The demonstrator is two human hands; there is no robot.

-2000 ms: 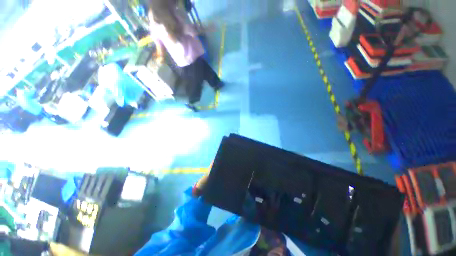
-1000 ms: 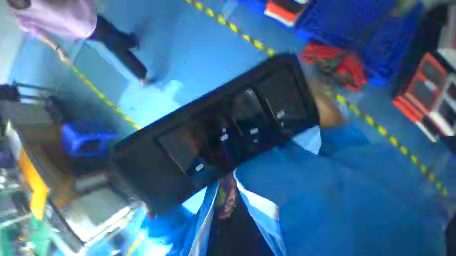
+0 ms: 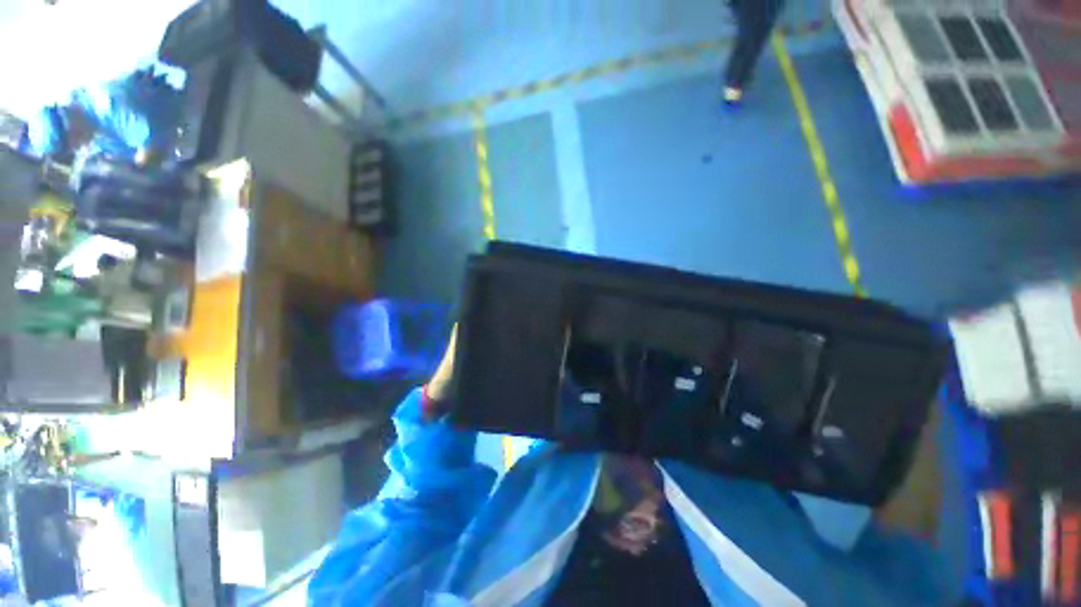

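Observation:
A long black phone tray [image 3: 510,356] is held up in front of my blue smock, seen from above. Several dark glossy phones lie side by side in its slots, each with a small white mark; one phone [image 3: 682,385] is near the middle. My left hand [image 3: 446,370] grips the tray's left end, mostly hidden behind it. My right hand is hidden by the tray's right end and cannot be made out clearly.
Blue floor [image 3: 664,178] has yellow-black tape lines. A blue stool [image 3: 377,337] and wooden bench [image 3: 216,344] stand left, with a coworker in blue [image 3: 101,119] beyond. A person's legs [image 3: 750,48] are ahead. Stacked white-and-red trays [image 3: 897,95] stand right.
The view has swung and the tray's tilt has changed, its right end now slightly lower. The pink-topped person is out of view; a wooden bench shows at left. The tray stays held.

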